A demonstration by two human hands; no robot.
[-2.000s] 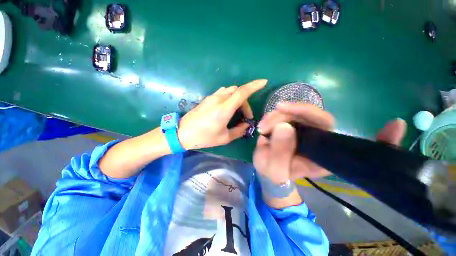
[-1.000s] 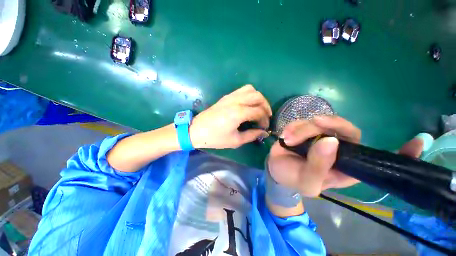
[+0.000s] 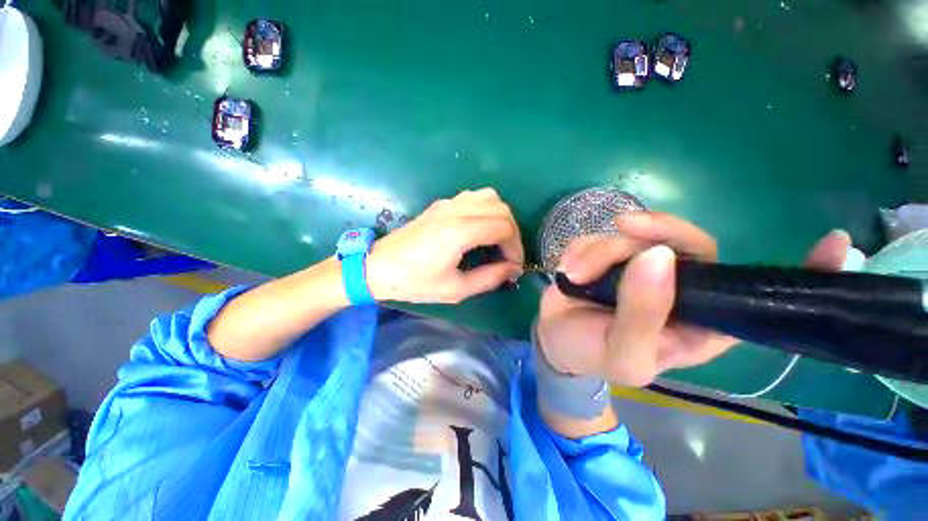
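Observation:
My right hand point(image 3: 641, 305) holds the black electric screwdriver point(image 3: 794, 310), its rear end cut off at the right edge. Its thin tip points left at my left hand. My left hand point(image 3: 448, 249) has its fingers curled around a small dark piece point(image 3: 488, 257), mostly hidden by the fingers; the screwdriver tip meets the fingertips there. A round grey speckled disc point(image 3: 590, 216) lies on the green mat just behind my right fingers, which cover part of it.
Small device housings lie at the back left point(image 3: 264, 46), point(image 3: 233, 123) and back right point(image 3: 630, 64). A black bundle point(image 3: 132, 31) and a white round device point(image 3: 15, 76) are at the upper left. A mint-green fan point(image 3: 901, 259) stands at the right. The black cable point(image 3: 753, 409) runs below the tool.
The screwdriver has swung to lie more level, and its tip has come to my left fingertips. My left fingers, spread two seconds ago, are now curled. The view has shifted slightly.

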